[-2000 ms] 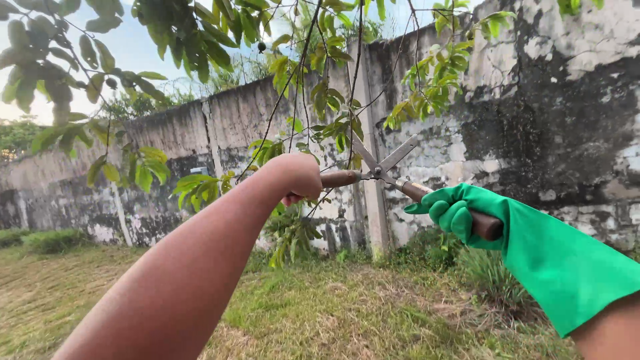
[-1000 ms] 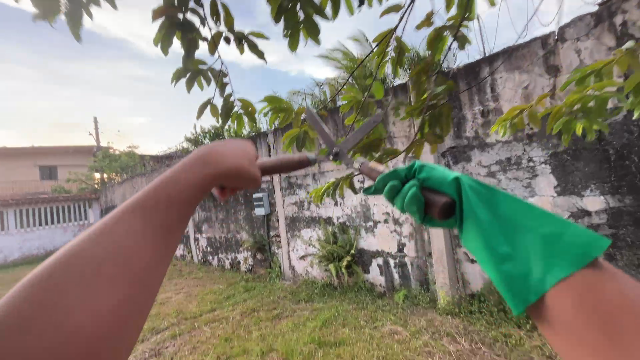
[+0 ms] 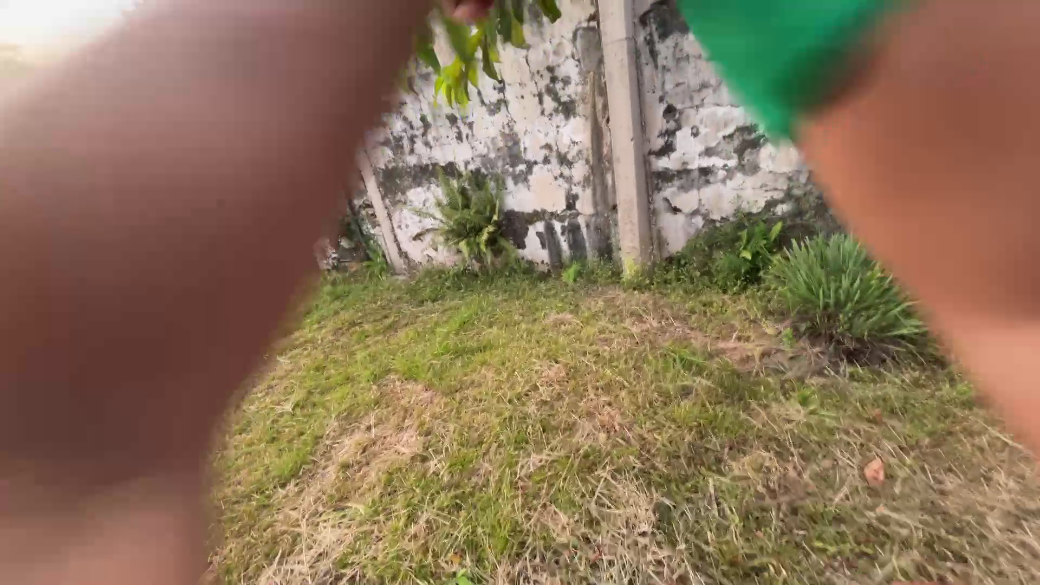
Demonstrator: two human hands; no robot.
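Observation:
Both forearms are raised high and blurred close to the camera. Of my left hand only a small piece shows at the top edge, beside hanging green leaves; what it holds is cut off. The cuff of a green rubber glove covers my right wrist at the upper right, while the right hand itself lies beyond the top edge. No part of the garden shears shows in the current view.
A weathered masonry wall with a concrete post stands behind patchy grass. A fern and a spiky grass clump grow near its base. A dry leaf lies at lower right.
The view has tipped down. Both hands, seen gripping the shears' handles among the branches in the earlier frames, are now mostly past the top edge, with the forearms larger and nearer.

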